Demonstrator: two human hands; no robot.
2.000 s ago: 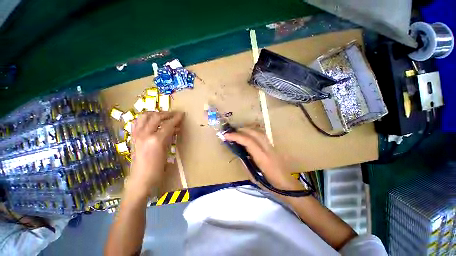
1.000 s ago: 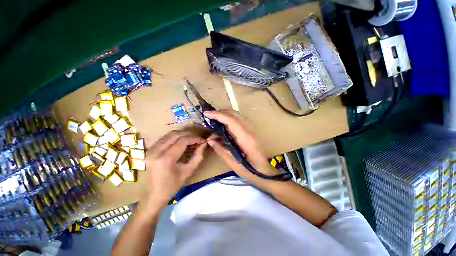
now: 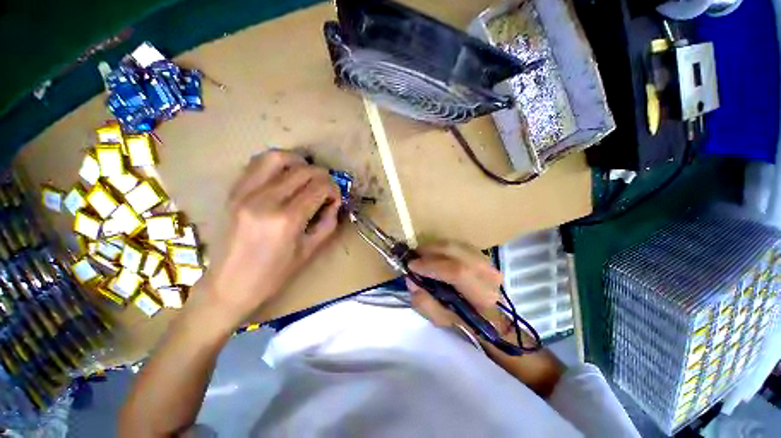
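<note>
My right hand [image 3: 454, 282] grips the black handle of a soldering iron [image 3: 377, 242]. Its metal tip points up and left, close to a small blue circuit board [image 3: 342, 183] on the brown board. My left hand [image 3: 278, 218] is at the left edge of that blue board, with fingers bent and fingertips together; what they hold, if anything, is hidden. A loose pile of silver-white battery cells with yellow edges [image 3: 128, 221] lies left of my left hand. A pile of blue circuit boards [image 3: 152, 92] lies above the cells.
A black fan [image 3: 420, 64] stands behind the work spot, beside a grey box of silvery scraps [image 3: 565, 103]. A black station [image 3: 629, 85] is at the upper right. Stacked trays [image 3: 694, 316] stand lower right, clear blister trays [image 3: 43, 299] at the left.
My left hand has moved away from my right hand and up to the blue board. The iron's tip, earlier above the board, now points at it from below. The view has shifted.
</note>
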